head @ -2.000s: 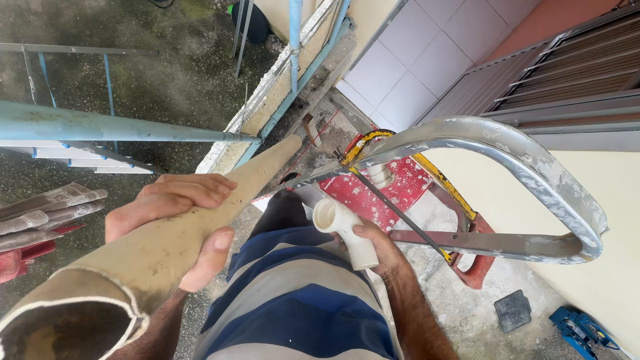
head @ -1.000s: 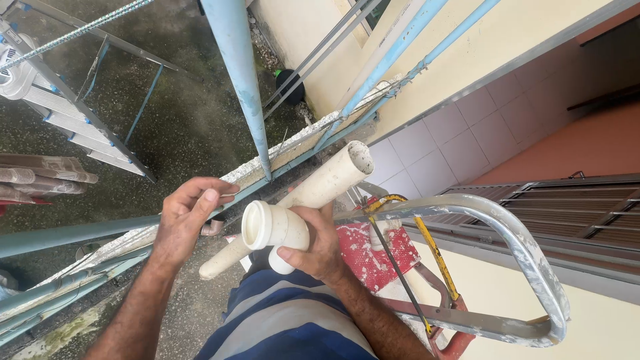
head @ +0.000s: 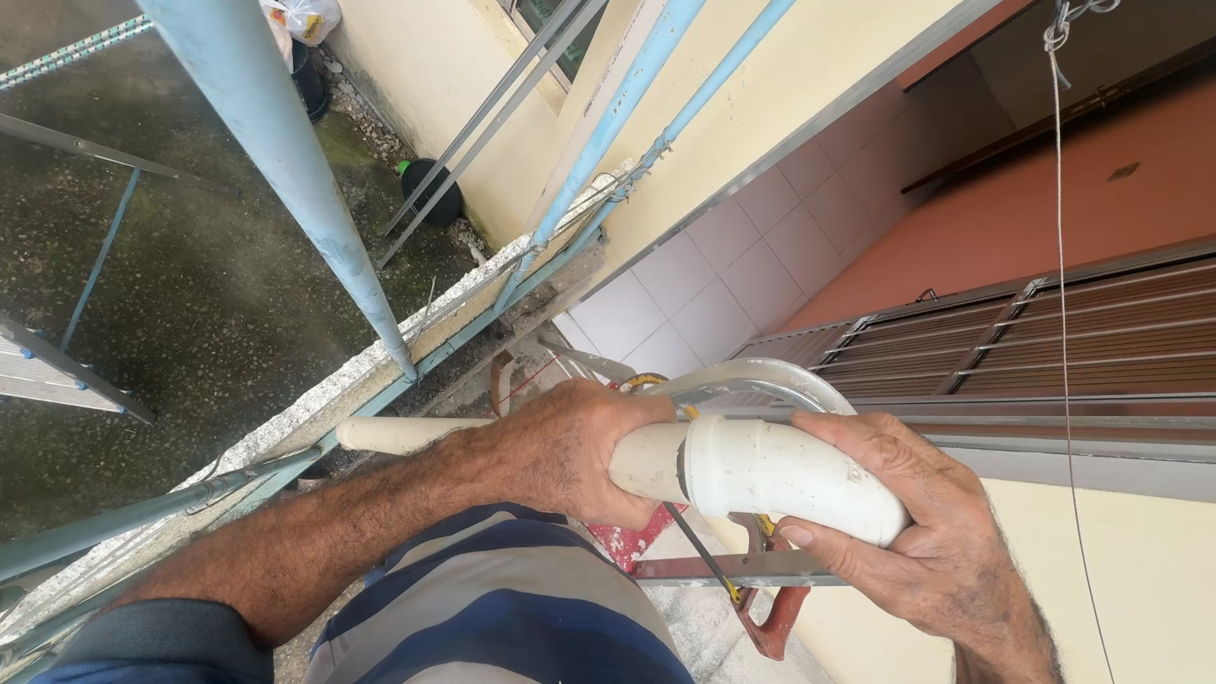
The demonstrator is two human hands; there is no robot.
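My left hand grips an off-white plastic pipe near its right end; the pipe's far end shows past my forearm on the left. A white plastic elbow fitting sits over the pipe's end, with a dark line showing at the socket's rim. How deep the pipe goes in is hidden. My right hand is closed around the curved outer end of the elbow. Below the fitting hangs a hacksaw with a red handle, partly hidden by the elbow and my hands.
A metal ladder's curved top rail and red step lie under the pipe. Light blue metal poles and a rough wall ledge run on the left. A thin wire hangs at the right, before a louvred window.
My left hand, empty a second ago, now grips the pipe. The elbow, earlier held beside the pipe by my right hand, is now on the pipe's end.
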